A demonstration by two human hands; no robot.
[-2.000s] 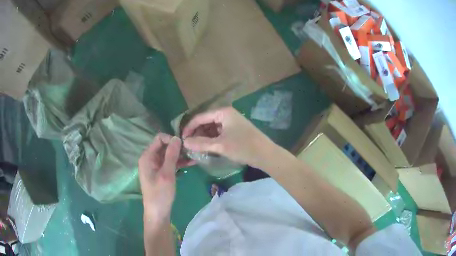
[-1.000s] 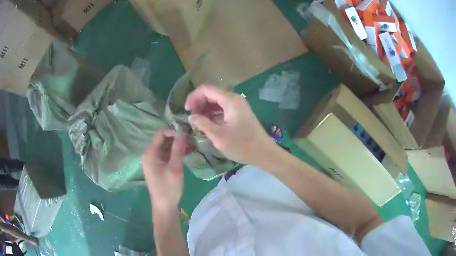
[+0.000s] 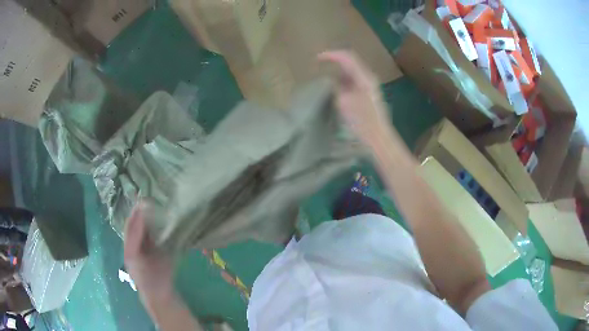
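Note:
A grey-green woven sack [image 3: 258, 168] is stretched out between my two hands, its mouth partly open with a dark gap along the middle. My left hand [image 3: 148, 252] is at the sack's lower left end, blurred, and grips its edge. My right hand [image 3: 358, 97] is at the sack's upper right end, also blurred; the sack's edge lies at its palm, and some fingers stick out past it. The inside of the sack is mostly hidden.
Bulky olive bagged bundles [image 3: 145, 161] stand at the left. Flattened cardboard [image 3: 310, 45] lies ahead on the green floor. At the right are an open carton [image 3: 549, 149] with orange-and-white packs and a long carton [image 3: 471, 220]. Cartons marked M11 [image 3: 29, 58] stand at the upper left.
My hands were close together at the bunched sack edge. They have moved far apart, the left down-left and the right up-right, and the sack is now spread between them.

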